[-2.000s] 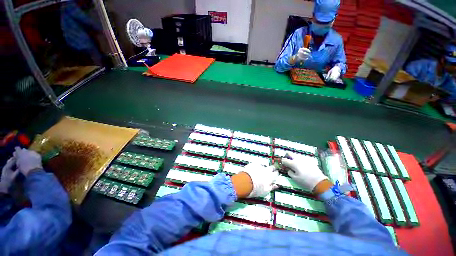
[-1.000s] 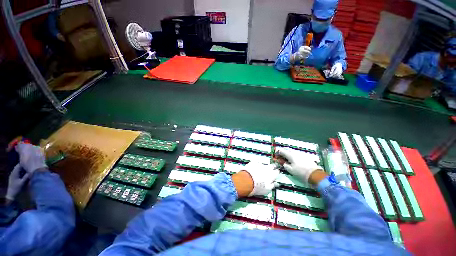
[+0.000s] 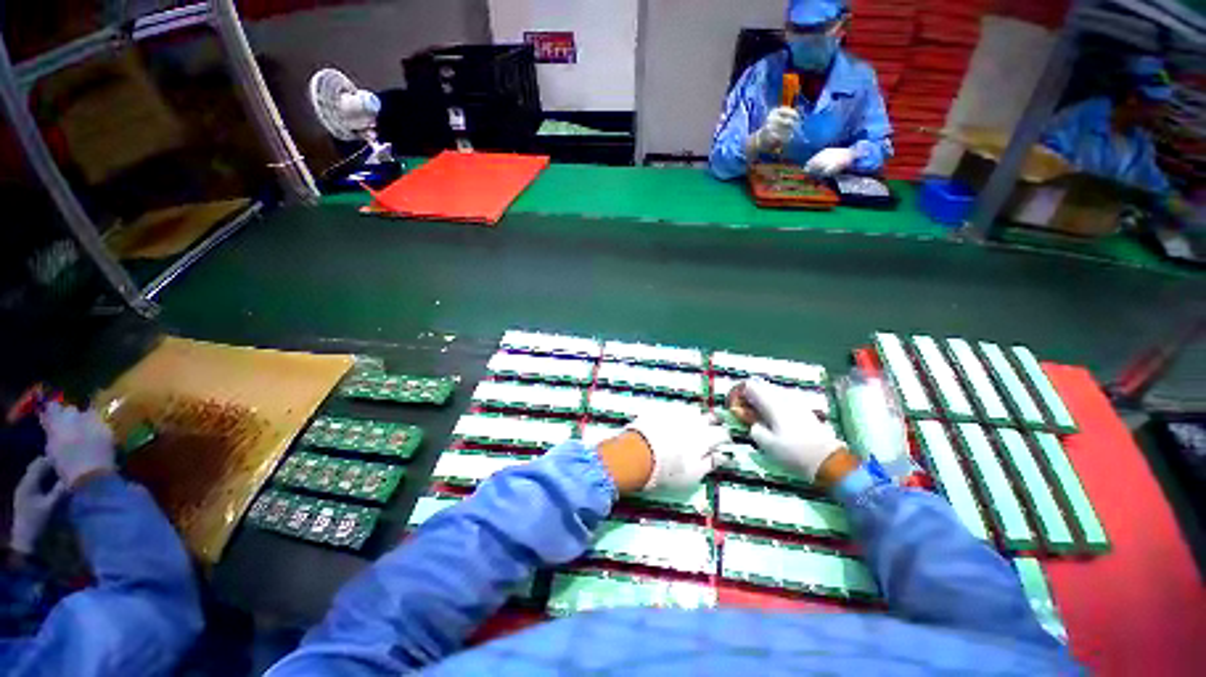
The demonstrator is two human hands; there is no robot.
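Circuit boards with pale insulating strips (image 3: 651,545) lie in rows on a red sheet in front of me. My left hand (image 3: 677,447), in a white glove, rests over the middle rows with its fingertips close together. My right hand (image 3: 788,434), also gloved, is just right of it, thumb and index finger pinched at a board's end. The small thing between the fingertips is too small to make out. A blue wristband shows at my right wrist. A translucent strip bundle (image 3: 873,421) lies right of my right hand.
More covered boards (image 3: 1021,479) lie on a second red sheet (image 3: 1124,556) at right. Bare green boards (image 3: 341,476) and a brown-stained sheet (image 3: 212,423) lie at left, beside a neighbour's gloved hands (image 3: 73,450). A person (image 3: 809,113) sits opposite, across the belt (image 3: 595,280).
The camera view has shifted slightly. Both my hands stay over the same middle rows, with only small finger movements. The hand of the person opposite has moved a little off the tray.
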